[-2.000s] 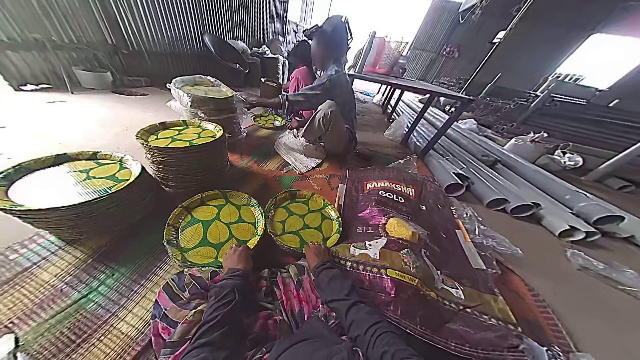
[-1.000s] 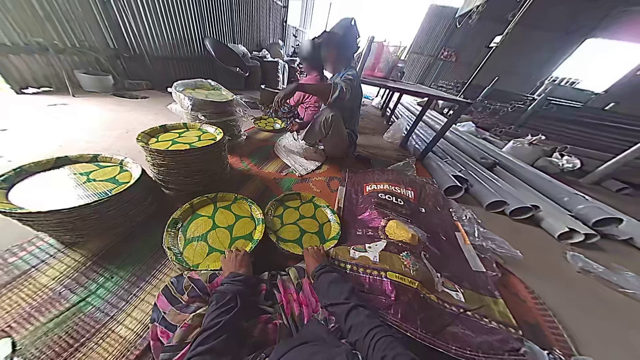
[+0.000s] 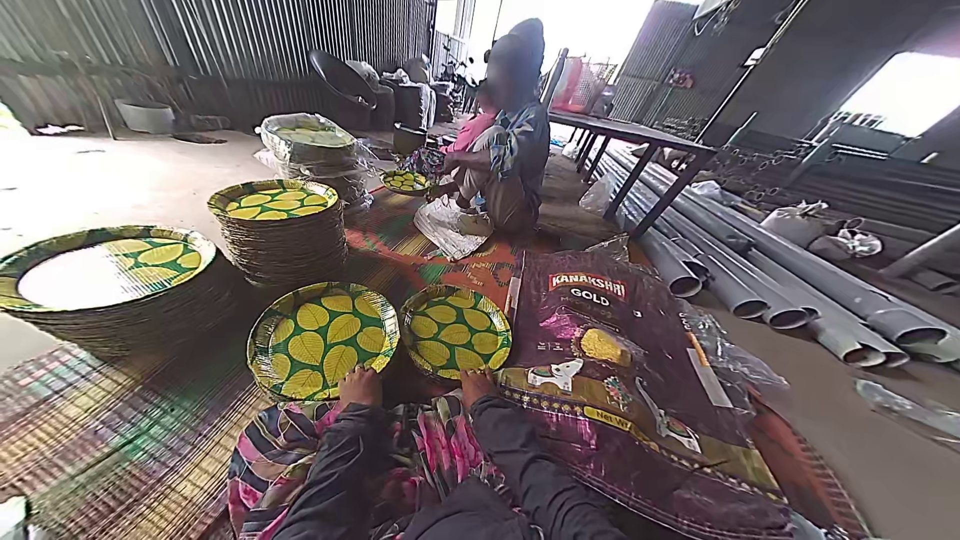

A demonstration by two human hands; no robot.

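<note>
Two round plates with a yellow leaf pattern on green lie side by side before my lap. My left hand [image 3: 361, 386] rests its fingers on the near rim of the larger left plate [image 3: 322, 341]. On the near edge of the smaller right plate [image 3: 456, 330] are the fingers of my right hand [image 3: 477, 384]. Whether either hand grips its rim cannot be told. Behind and to the left stand a tall stack of like plates [image 3: 277, 240] and a wider stack [image 3: 112, 292] with a pale glare on its top plate.
A purple printed plastic sack [image 3: 600, 352] lies to the right on a woven mat [image 3: 135, 435]. Farther off, a person [image 3: 517, 150] sits near a leaf-patterned plate [image 3: 405, 181] and a plastic-wrapped stack [image 3: 307, 142]. Grey pipes [image 3: 787, 255] lie beside and under a long table [image 3: 630, 131].
The seated person's arm, stretched out to the left in the earlier frames, is now lower and closer to the body. My hands stay at the near rims of the two plates.
</note>
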